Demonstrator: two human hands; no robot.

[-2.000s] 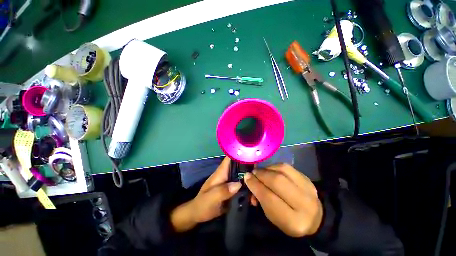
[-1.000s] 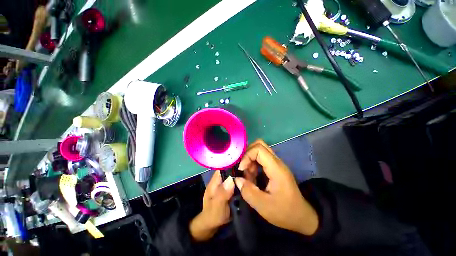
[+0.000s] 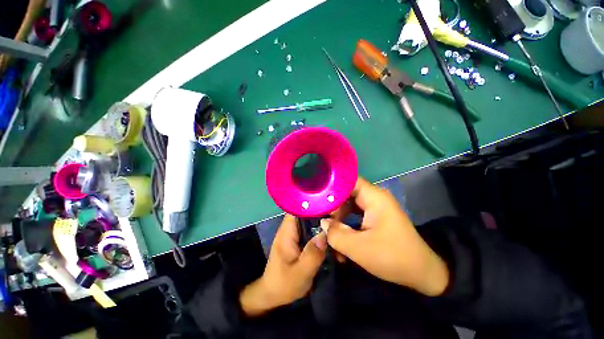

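Note:
A dark hair dryer with a flared magenta nozzle end is held upright at the mat's front edge, its dark hole facing up to me. My left hand grips the dark handle just below the nozzle, thumb on its front. My right hand is at the same spot from the right, thumb and fingertips pressed to the handle top, where a small light part shows between the fingers. Whether my right hand pinches that part or the handle is unclear. The lower handle is dark and blends into the sleeves.
On the green mat lie a white hair dryer, green screwdriver, tweezers, orange-gripped pliers, electric screwdriver and scattered screws. A black cable crosses at right. Yellowish tubs and a parts tray stand left.
The camera view has turned, swinging left and then partly back. The nozzle end is tilted slightly differently. Both hands stay on the handle just below it, with small finger shifts.

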